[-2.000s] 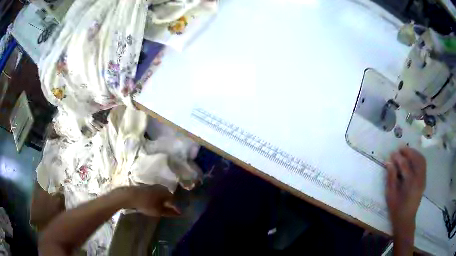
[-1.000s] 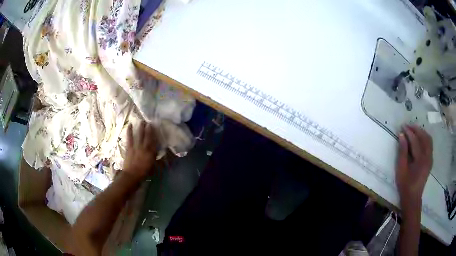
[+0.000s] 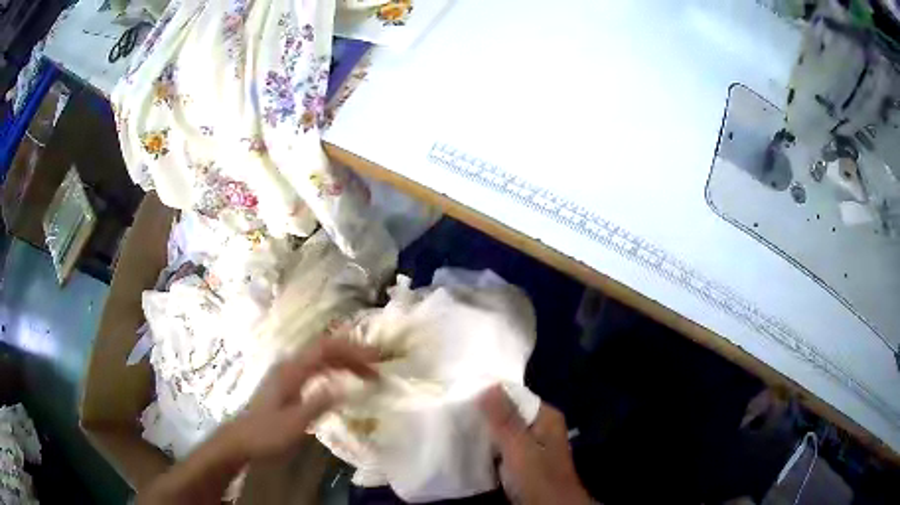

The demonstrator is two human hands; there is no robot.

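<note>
A cream garment piece (image 3: pixel 444 345) with faint floral marks is bunched over the lap, in front of the table edge. My right hand (image 3: pixel 533 444) is shut on its right side, with the thumb on top of the cloth. My left hand (image 3: pixel 306 385) is blurred at the cloth's left side, fingers spread; whether it grips the cloth cannot be told. More floral cream fabric (image 3: pixel 227 148) hangs over the table's left end down into a brown cardboard box (image 3: pixel 123 345).
The white table (image 3: pixel 572 108) has a worn wooden edge and ruler markings. The sewing machine head (image 3: pixel 849 89) and its bed plate (image 3: pixel 750 158) are at the right. A small white scrap (image 3: pixel 857 213) lies near the needle area.
My right hand has left the machine bed and moved down-left onto the cloth. A cream piece now lies spread between the hands, right of the box. The view has shifted.
</note>
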